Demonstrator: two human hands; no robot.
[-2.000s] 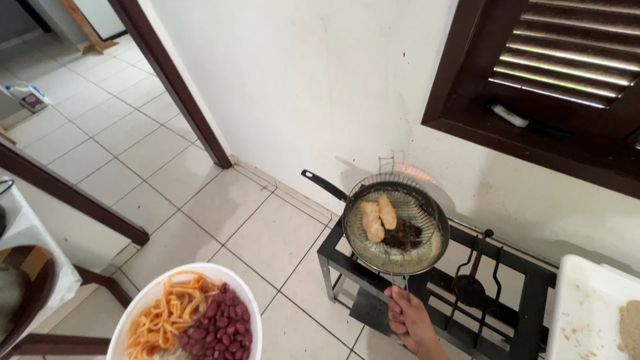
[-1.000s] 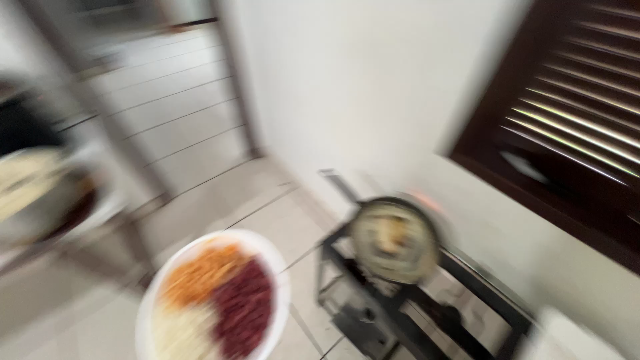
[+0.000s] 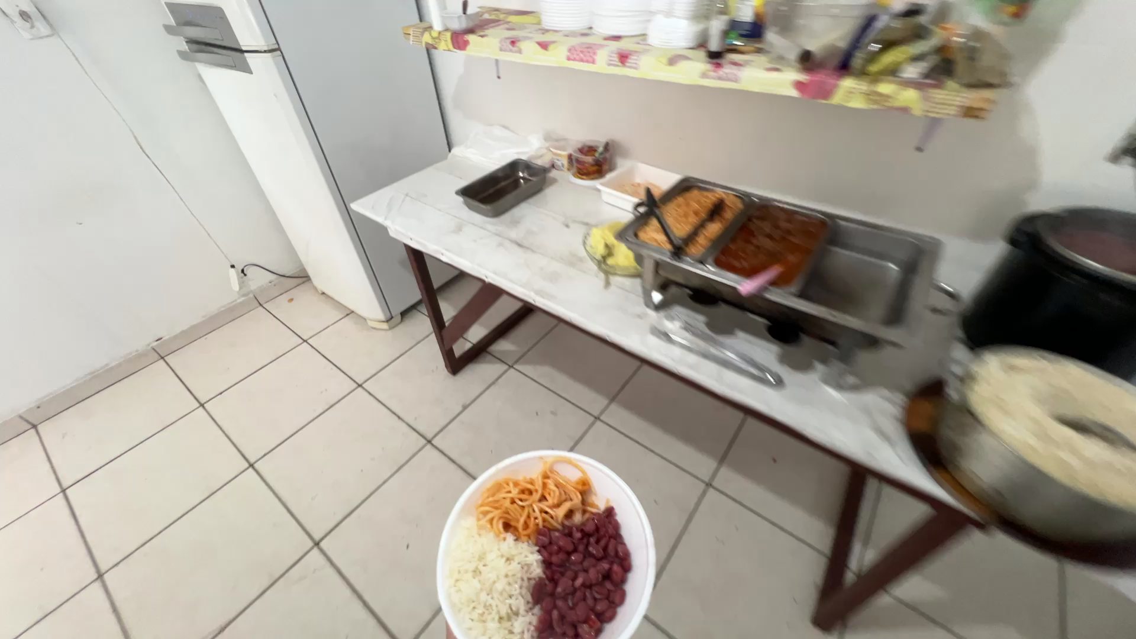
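A round white foam bowl (image 3: 444, 568) is held up at the bottom centre, with spaghetti (image 3: 537, 499), red beans (image 3: 584, 572) and white rice (image 3: 490, 577) inside. A sliver of my left hand (image 3: 450, 632) shows under the bowl's lower left rim; the rest is hidden beneath it. My right hand is out of the frame. Beyond the bowl, a steel chafing dish (image 3: 874, 284) on the table holds a pan of noodle-like food (image 3: 694, 217) with black tongs and a pan of red stew (image 3: 770, 244) with a pink-handled utensil; its right compartment holds no food.
The white-topped table (image 3: 524, 257) bears metal tongs (image 3: 719, 348), a glass bowl of yellow food (image 3: 611, 248) and a dark loaf pan (image 3: 504, 188). A large rice pot (image 3: 1029, 470) and a black pot (image 3: 1021, 284) stand at right. A shelf (image 3: 710, 69) hangs above; a refrigerator (image 3: 355, 133) stands left.
The view has swung left from the stove to the table. Two seconds ago a hand held the frying pan's near handle; stove, pan and that hand are now out of view. The bowl stays held up.
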